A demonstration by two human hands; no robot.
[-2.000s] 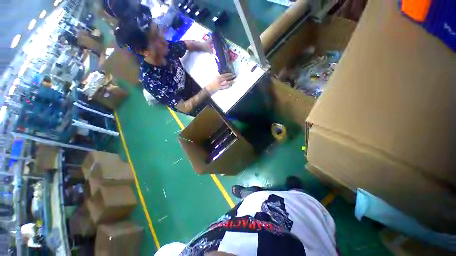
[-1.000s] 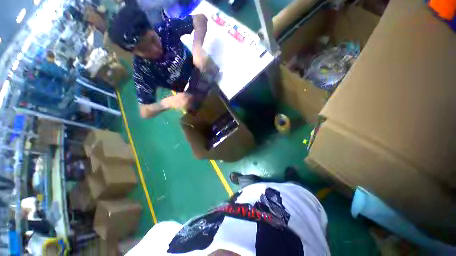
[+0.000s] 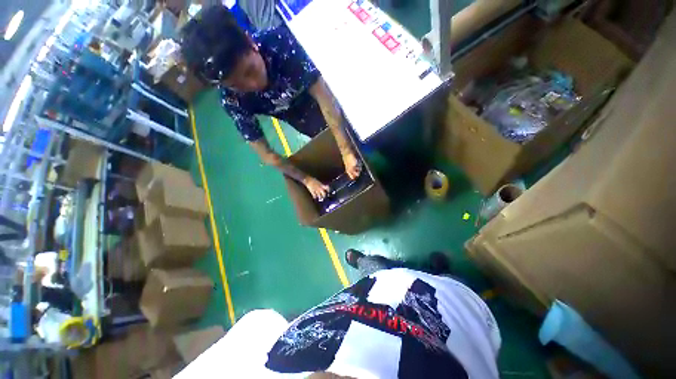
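Neither of my hands shows; only my white and black shirt and my shoes are in view. A large closed brown carton (image 3: 593,259) fills the right side close to me. A pale-blue strip (image 3: 585,342) hangs by its lower edge. Ahead on the floor stands an open brown carton (image 3: 356,214) with dark units (image 3: 342,194) inside. A seated coworker's two hands reach into it and touch the units.
A white-topped table (image 3: 370,66) with red and white stickers stands ahead. A yellowish tape roll (image 3: 436,184) and a hollow tube (image 3: 510,194) are on the green floor. A scrap carton (image 3: 478,141) holds clear plastic. Empty cartons (image 3: 174,244) are heaped left beyond the yellow lines.
The coworker's hands have gone from the table down into the open carton with dark units. The view has shifted; the orange and blue object has left it and the hollow tube now shows.
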